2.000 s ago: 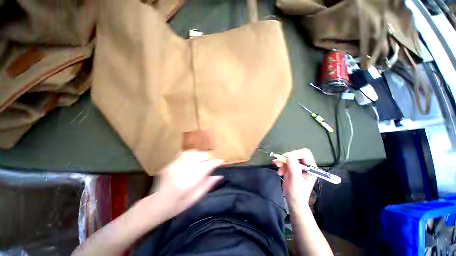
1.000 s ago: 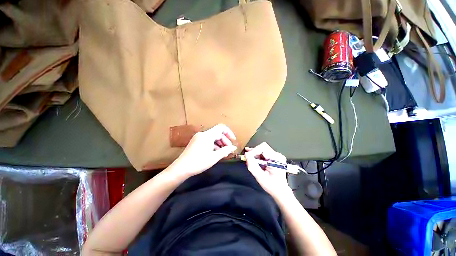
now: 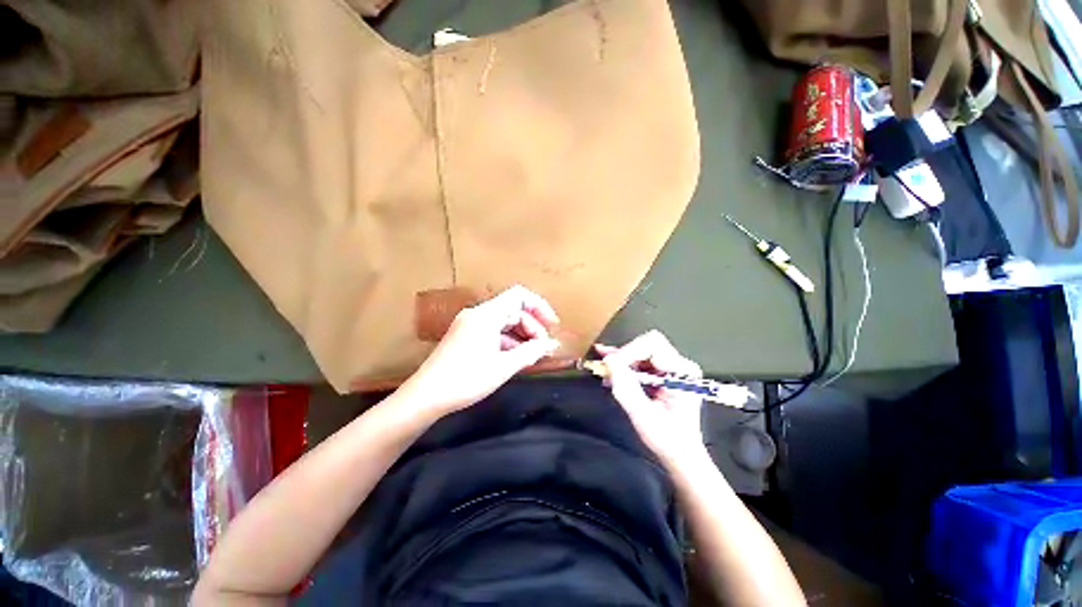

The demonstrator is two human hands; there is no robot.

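Observation:
A tan-brown tote bag (image 3: 570, 166) lies flat on the dark green table, its bottom edge at the table's near edge. A reddish-brown leather patch (image 3: 440, 314) sits near its bottom centre, partly beside my left hand. My left hand (image 3: 492, 344) rests on the bag right of the patch, thumb and fingers pinched close together; whether they hold a thread or the trim is too small to tell. My right hand (image 3: 650, 385) holds a white pen tool (image 3: 700, 387), its tip at the bag's lower right edge. Loose threads (image 3: 488, 69) lie on the bag.
A red can (image 3: 826, 123) stands at the right beside plugs and cables. A yellow-and-white pen tool (image 3: 785, 266) lies on the table (image 3: 712, 308). Brown bags are heaped at the left (image 3: 95, 154) and upper right. A plastic-lined bin (image 3: 107, 486) is lower left, a blue crate (image 3: 997, 534) lower right.
My right hand has brought the pen tool from beside the bag to its lower right edge. My left hand has moved right, off the patch. Loose threads now show on the bag.

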